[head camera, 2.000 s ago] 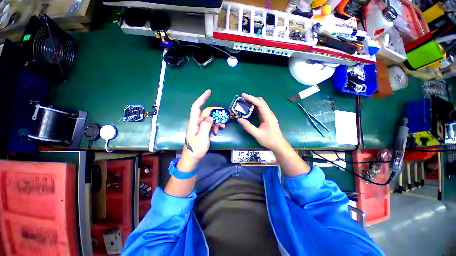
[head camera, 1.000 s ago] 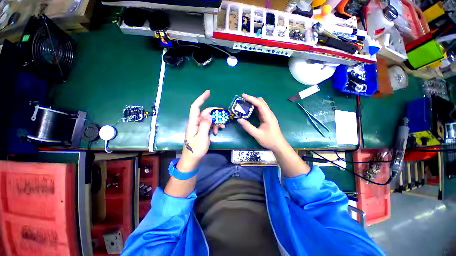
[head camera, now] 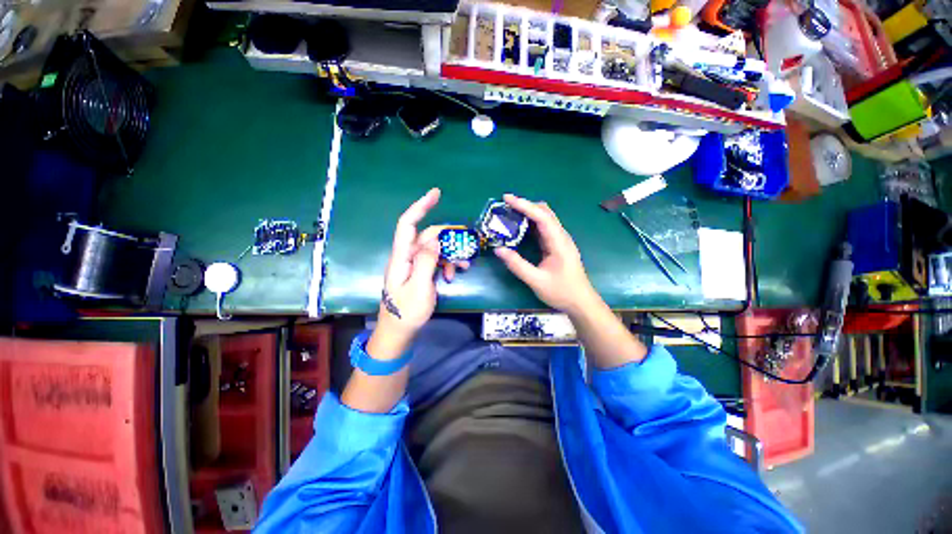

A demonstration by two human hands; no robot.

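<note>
My left hand holds a small round display module with lit pale-blue marks, between thumb and fingers. My right hand holds a dark watch case with a bright rim by its right side. The two pieces are side by side and close together above the green mat, with a small orange-brown piece between them. Whether they are joined there is too small to tell. Both hands are bare, and a blue band is on my left wrist.
Tweezers, a small brush or scraper, clear film and white paper lie at right. A circuit piece and a wire spool are at left. A compartment organizer and blue bin stand behind.
The lit pattern on the display module has changed. The hands and both pieces stay almost in place; the whole view has shifted very slightly.
</note>
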